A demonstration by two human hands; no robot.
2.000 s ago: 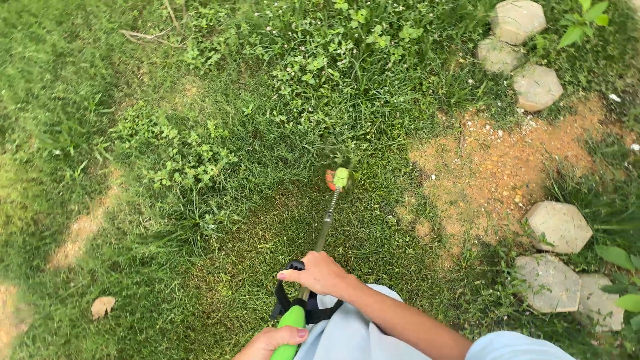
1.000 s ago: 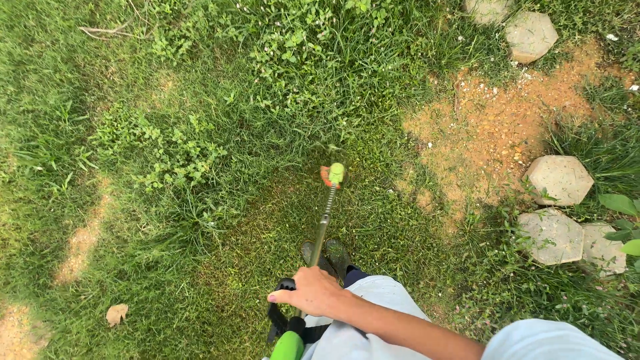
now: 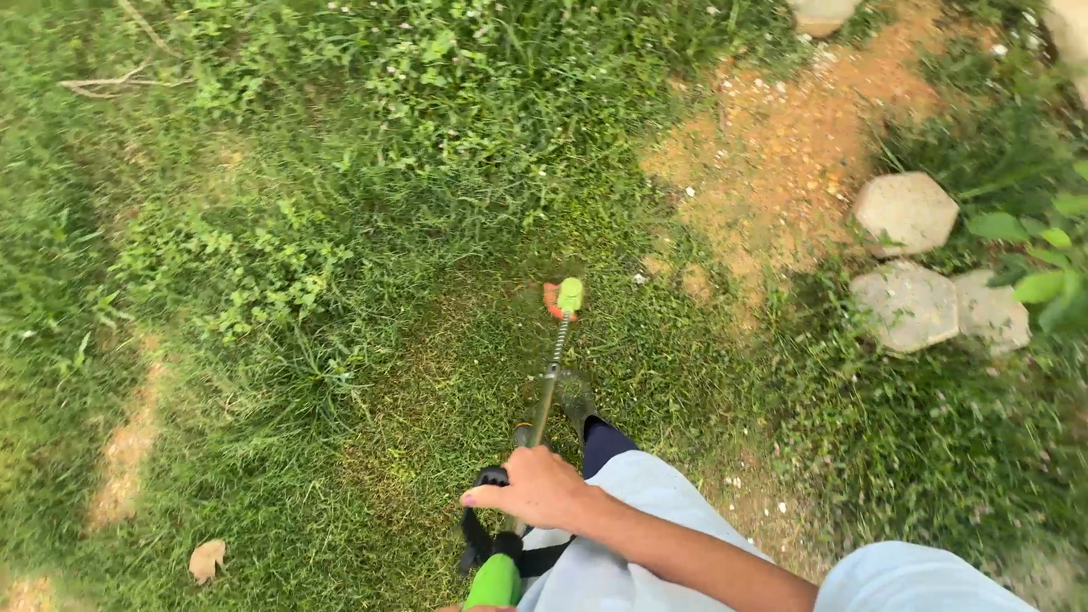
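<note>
A grass trimmer with a green housing (image 3: pixel 495 581) runs up from the bottom edge of the head view. My right hand (image 3: pixel 542 488) is closed around its front, beside the black handle (image 3: pixel 486 478), thumb pointing left. Only a sliver of my left hand (image 3: pixel 489 609) shows at the bottom edge, on the green housing; the rest is cut off. The metal shaft (image 3: pixel 546 399) leads past my shoes to a yellow-green head (image 3: pixel 570 295) with an orange guard (image 3: pixel 554 301), low over short grass. The cutting part is blurred.
Taller grass and leafy weeds (image 3: pixel 255 272) grow ahead and left. Hexagonal stepping stones (image 3: pixel 906 212) and a leafy plant (image 3: pixel 1041 276) are at the right, near bare orange soil (image 3: pixel 773 161). A dry branch (image 3: pixel 123 82) lies upper left, a dead leaf (image 3: pixel 206 561) lower left.
The trimmer's head has moved a little to the right over the grass since one second ago. Less of my left hand shows than two seconds ago. My right hand keeps its hold.
</note>
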